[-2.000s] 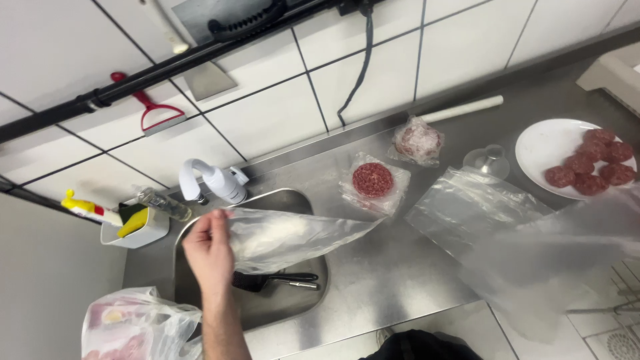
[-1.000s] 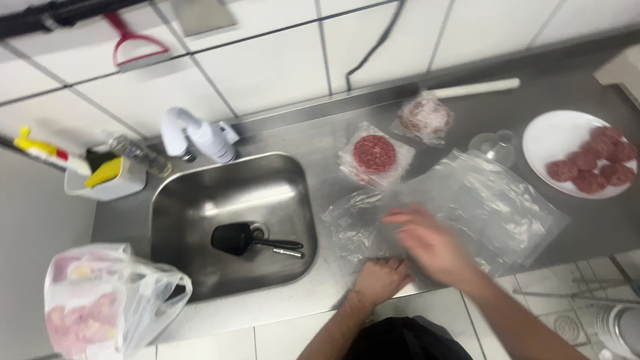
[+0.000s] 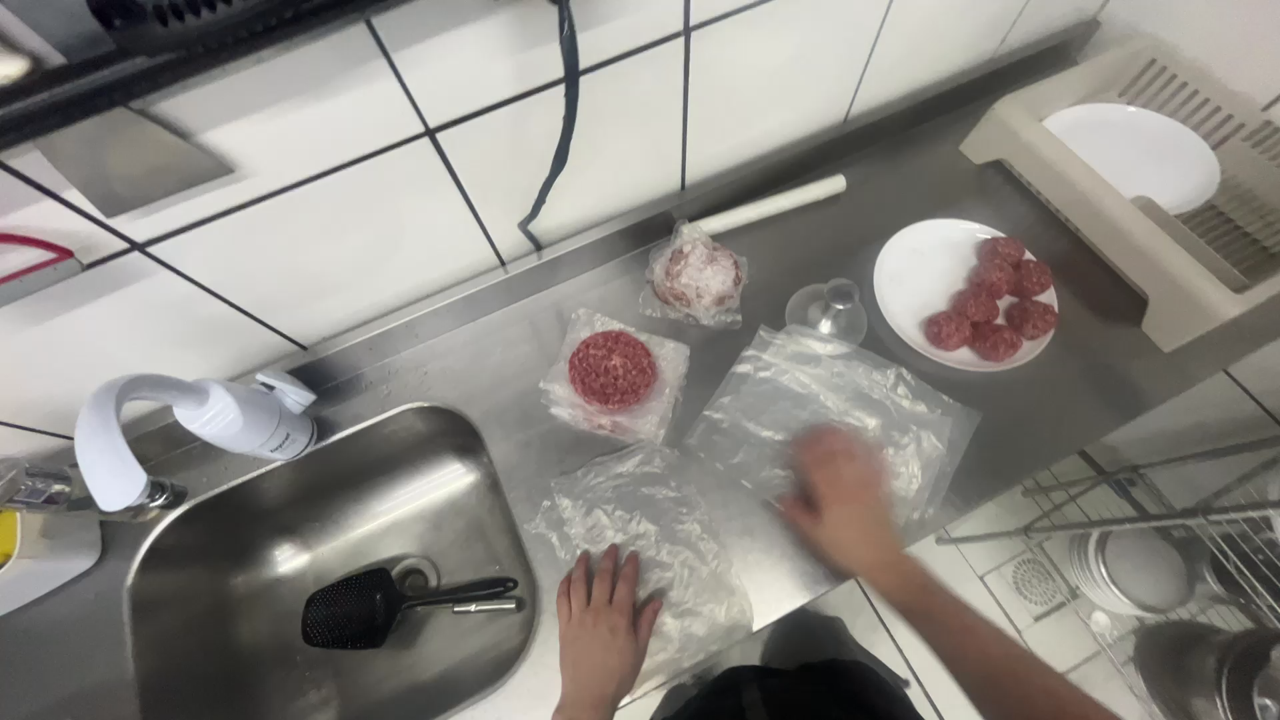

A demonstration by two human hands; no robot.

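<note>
My left hand (image 3: 603, 625) lies flat, fingers apart, on a crumpled clear plastic sheet (image 3: 655, 520) beside the sink. My right hand (image 3: 840, 490), blurred, is over a second clear plastic sheet or bag (image 3: 900, 410); its grip is unclear. Behind them a round ground-meat patty (image 3: 612, 370) rests on a square of plastic film. A plastic-wrapped lump of meat (image 3: 700, 275) sits further back, next to a clear round press with a knob (image 3: 828, 312). Several meatballs (image 3: 995, 275) sit on a white plate (image 3: 920, 290) to the right.
The steel sink (image 3: 480, 440) at left holds a black slotted turner (image 3: 355, 608). A white faucet (image 3: 250, 420) rises behind it. A white rod (image 3: 775, 205) lies near the tiled wall. The beige dish rack (image 3: 1060, 215) stands at right, above a wire shelf (image 3: 1120, 510) beyond the counter's edge.
Two seconds ago a hand held a plastic sheet up over the sink; now a sheet lies on the counter under my left hand. My right hand has moved right since one second ago.
</note>
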